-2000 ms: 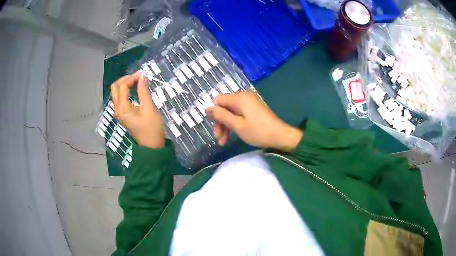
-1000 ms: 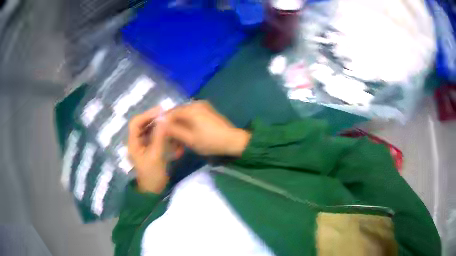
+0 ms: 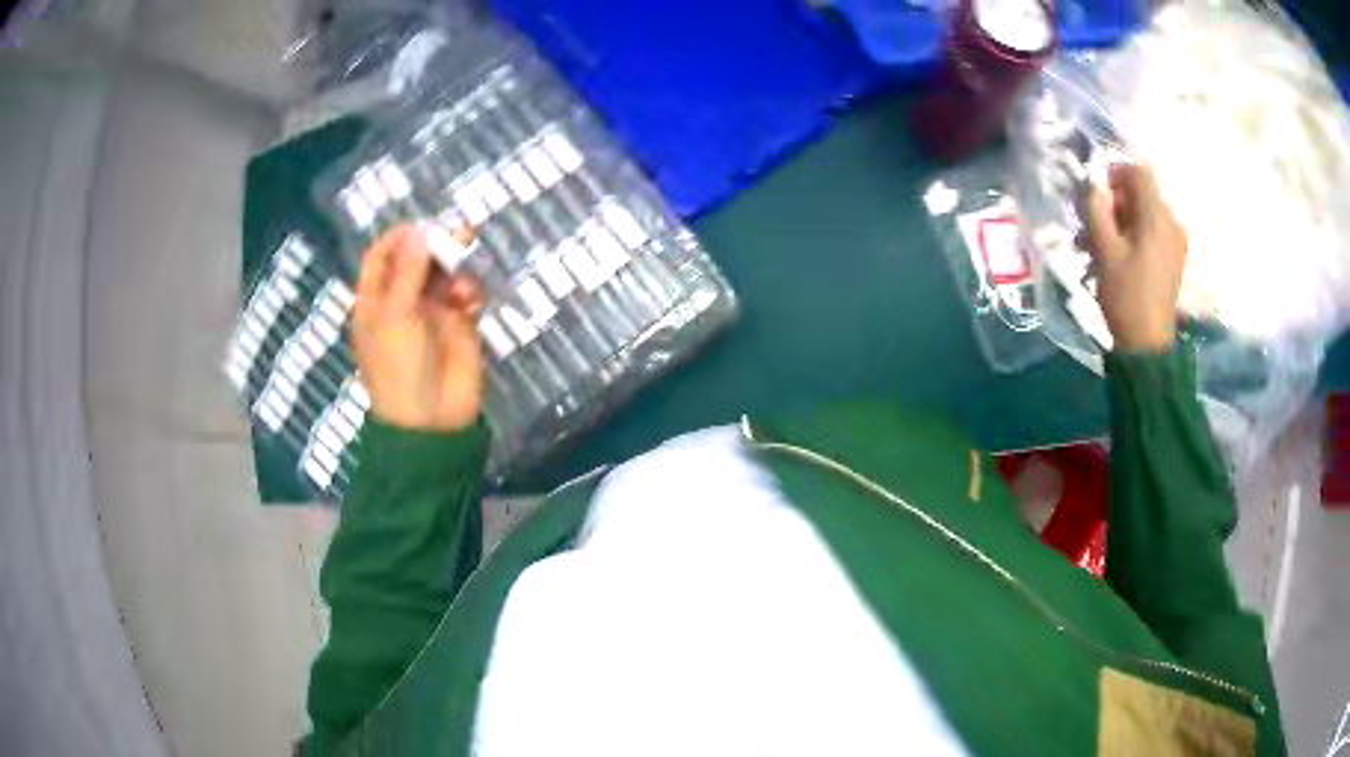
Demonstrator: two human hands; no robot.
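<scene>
My left hand (image 3: 418,328) is over the left part of a clear blister tray (image 3: 674,318), with a small white piece (image 3: 444,246) at its fingertips. The tray holds rows of thin metal rods with white pieces (image 3: 551,160) on them. My right hand (image 3: 1137,263) is at the near left side of a large clear bag (image 3: 1066,111) full of white pieces (image 3: 1236,178). Its fingers are bent together; whether they hold a piece cannot be told.
A second clear tray with white pieces (image 3: 304,355) lies at the left. A blue tray (image 3: 696,89) and a blue bin (image 3: 888,30) are beyond. A dark red bottle (image 3: 980,74) and a small clear case (image 3: 1001,281) stand left of the bag. Something red (image 3: 1081,510) is below the mat.
The hands were together over the tray and are now apart. My right hand has moved right to the bag. My left hand is over the left of the tray.
</scene>
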